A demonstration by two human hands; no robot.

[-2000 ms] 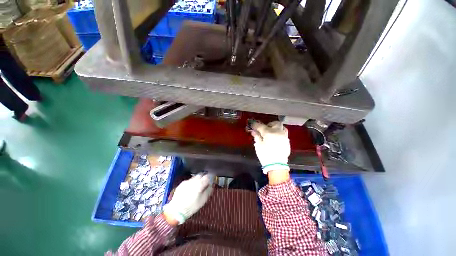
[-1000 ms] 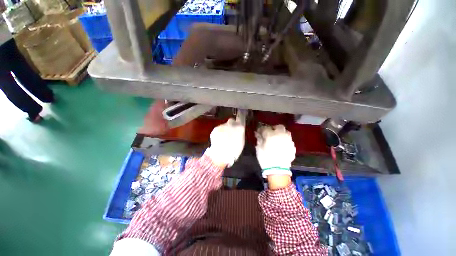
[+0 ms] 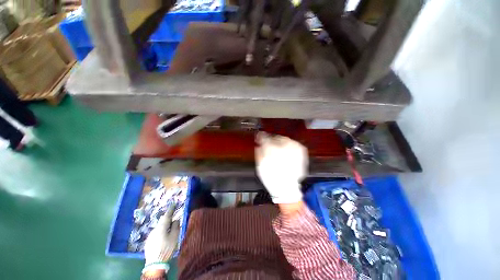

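My right hand [image 3: 282, 167], in a white knit glove, is blurred over the front of the red work surface [image 3: 225, 145], just below the fixture [image 3: 249, 124]. Its fingers are bent, and whether they hold a part cannot be told. My left hand [image 3: 160, 240], also gloved, is over the right side of the left-hand parts bin [image 3: 116, 232]. Its fingers reach among the small bright metal parts [image 3: 155, 201], and whether it grips one cannot be told. The slotted clamp bar [image 3: 183, 127] lies left of the fixture.
The thick grey crossbar [image 3: 236, 97] spans above the table. The right-hand parts bin [image 3: 419, 232] holds darker metal parts. A red-handled tool [image 3: 353, 165] and small metal clutter [image 3: 364, 150] lie at the table's right end. A person's legs [image 3: 13, 117] show at the far left.
My left hand has moved from beside the fixture down to the left-hand parts bin. My right hand has shifted slightly left relative to the table. The whole view has shifted.
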